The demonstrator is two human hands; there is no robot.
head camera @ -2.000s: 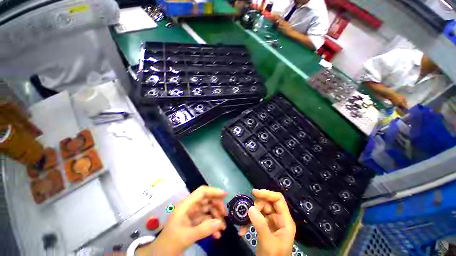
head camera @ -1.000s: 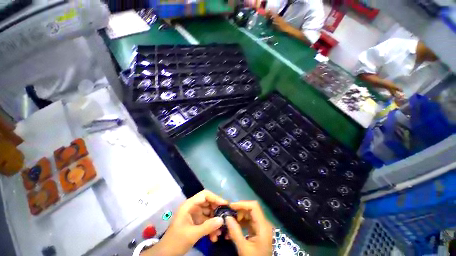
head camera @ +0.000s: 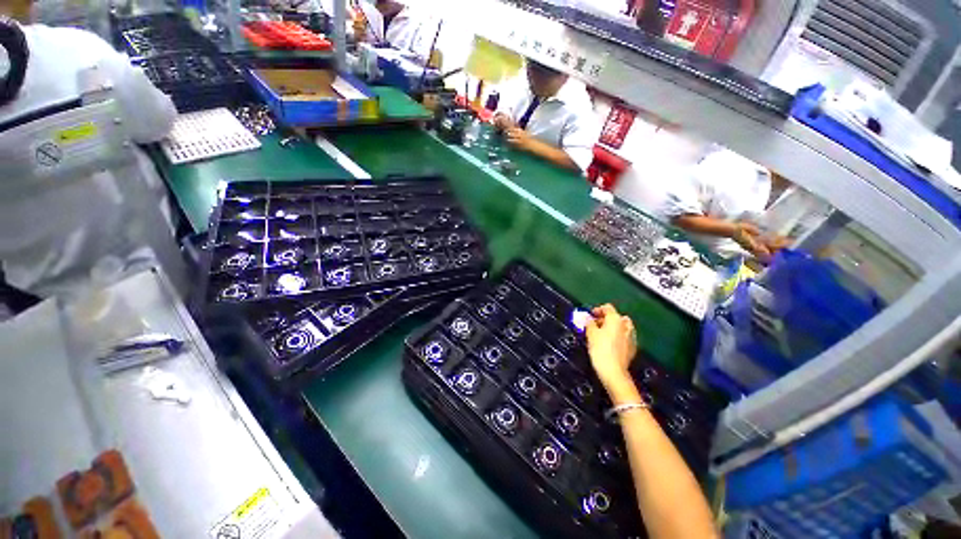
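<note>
A black blister tray (head camera: 504, 420) with round black lens assemblies in its square pockets lies stacked on the green bench. My right hand (head camera: 610, 343) reaches over the tray's far part, fingertips together at a small bright spot; whether it grips a piece there cannot be told. A bracelet is on that wrist. My left hand is out of the picture. A second stack of black blister trays (head camera: 348, 234) stands to the left, its top tray turned against the one below.
The white machine table (head camera: 200, 421) with orange-brown fixture nests (head camera: 95, 487) and tweezers (head camera: 140, 352) is at left. A blue basket (head camera: 843, 471) stands at lower right, blue bags behind it. A person in white (head camera: 559, 121) sits across the bench; others are around.
The view has tilted up and shifted. My right hand has moved from the bench front out over the right tray. My left hand has left the picture, and the lens assembly between them no longer shows.
</note>
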